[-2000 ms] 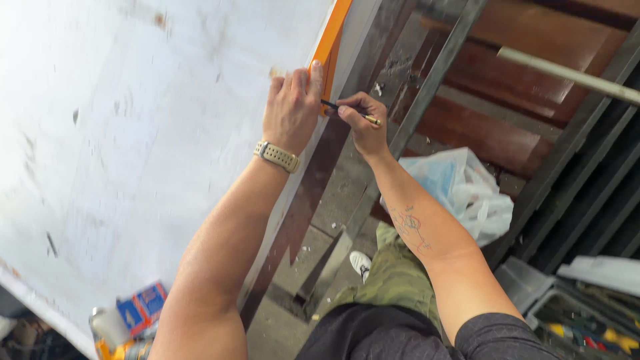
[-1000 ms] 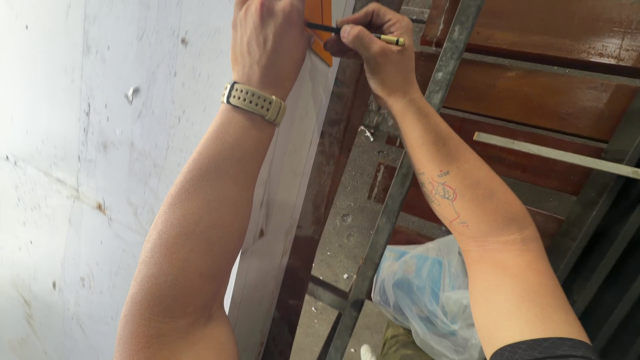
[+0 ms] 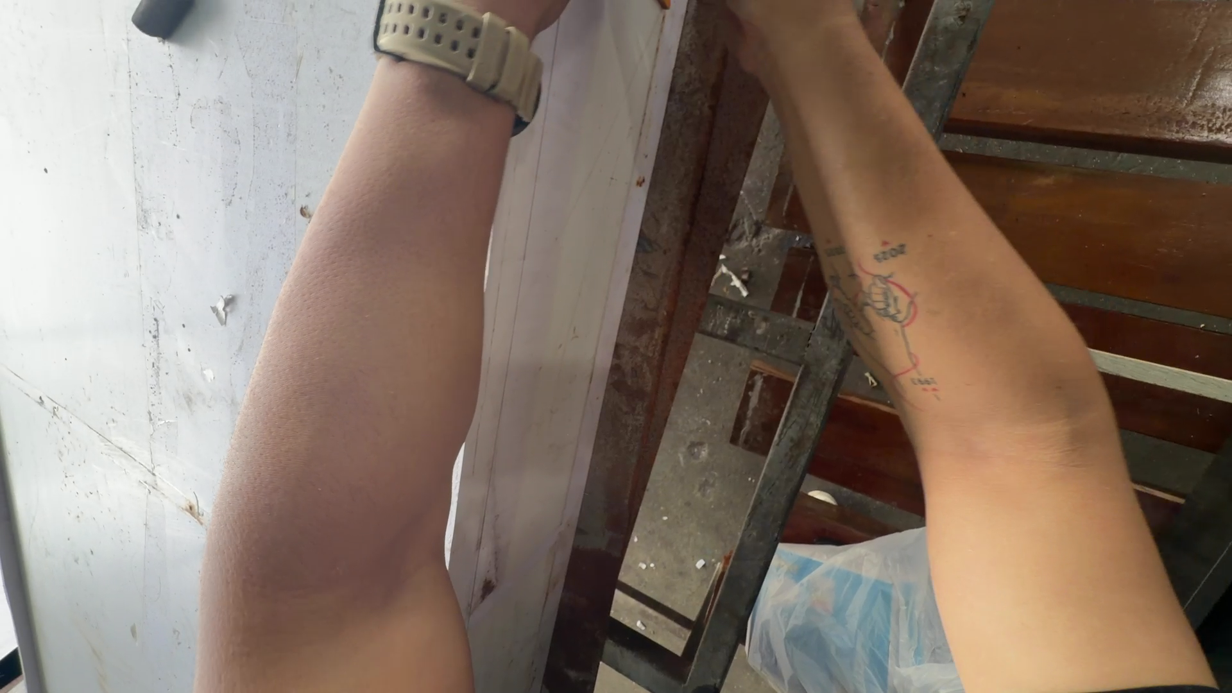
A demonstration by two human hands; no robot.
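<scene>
Both hands reach past the top edge of the head view, so the fingers and whatever they hold are hidden. Only the heel of my left hand (image 3: 525, 8) shows, over the white panel (image 3: 87, 289), with a beige perforated watch strap (image 3: 462, 48) on the wrist. At the top, right of the panel's edge, the wrist end of my right hand (image 3: 770, 29) lies over a dark brown rail (image 3: 664, 318). A tiny orange piece (image 3: 664, 3) shows at the top edge between the hands.
A metal frame (image 3: 770, 472) runs beside the panel, with reddish-brown boards (image 3: 1107, 212) to its right. Below my right arm sits a translucent plastic bag (image 3: 847, 616). A dark cylindrical object (image 3: 162, 17) lies on the panel at top left.
The view has moved in closer, and both hands have slipped out past the top. Earlier, my left hand lay by an orange strip and my right hand held a slim pencil-like tool.
</scene>
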